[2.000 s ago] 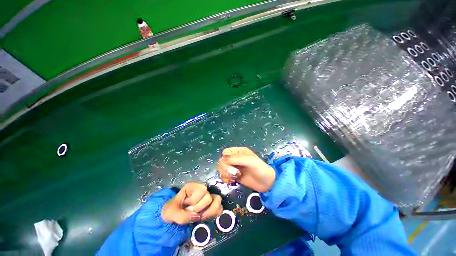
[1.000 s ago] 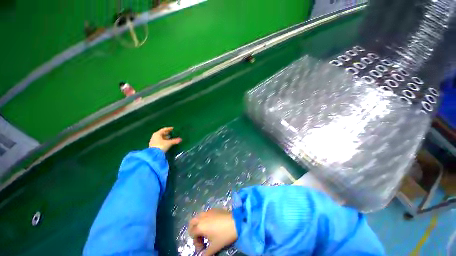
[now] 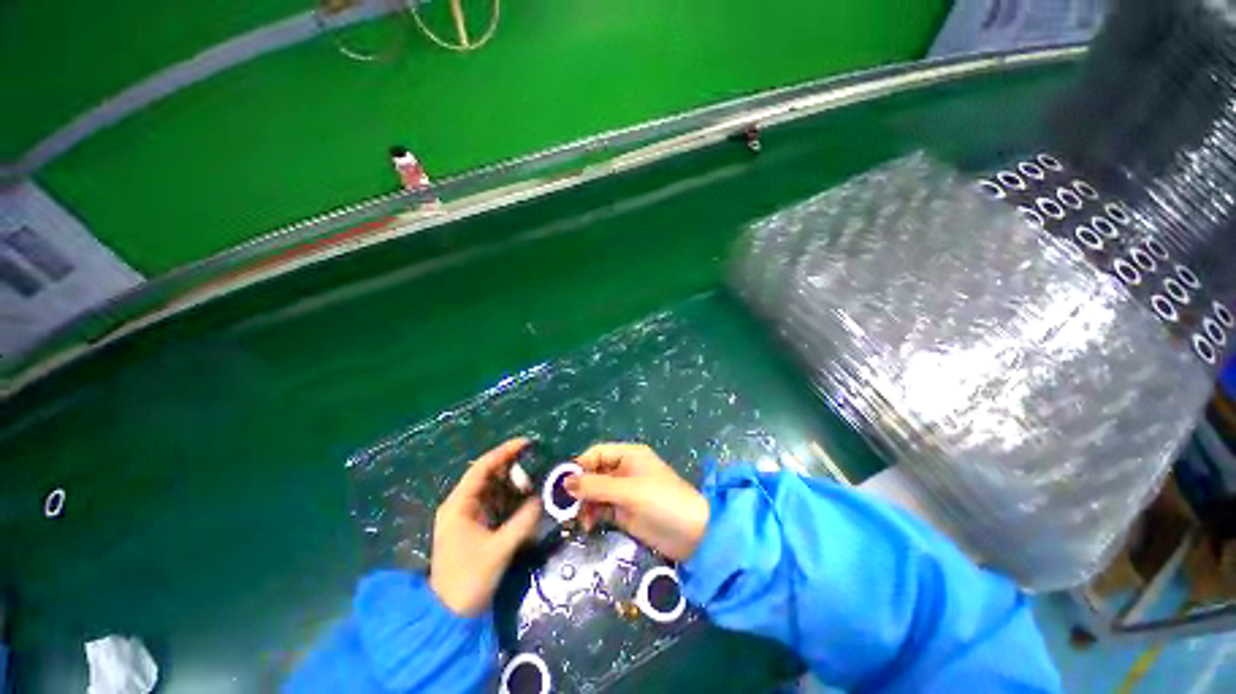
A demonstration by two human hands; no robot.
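My right hand pinches a module with a white ring and dark centre above the tray. A small copper-gold bit shows at the module's lower edge. My left hand is just left of it, thumb and fingers curved around a thin dark piece that looks like the black ring; it is partly hidden. A small pale spot shows at the left fingertips. The clear blister tray lies under both hands. Two modules show near its front edge, one at the right and one lower left.
A loose module and a crumpled white wipe lie on the green belt at left. A thick stack of clear blister trays stands at right, with filled trays beyond. A rail bounds the belt's far side.
My left hand reached to the black ring's place on the belt, then came back over the tray; that ring is gone from there. My right hand has lifted a module from the tray area.
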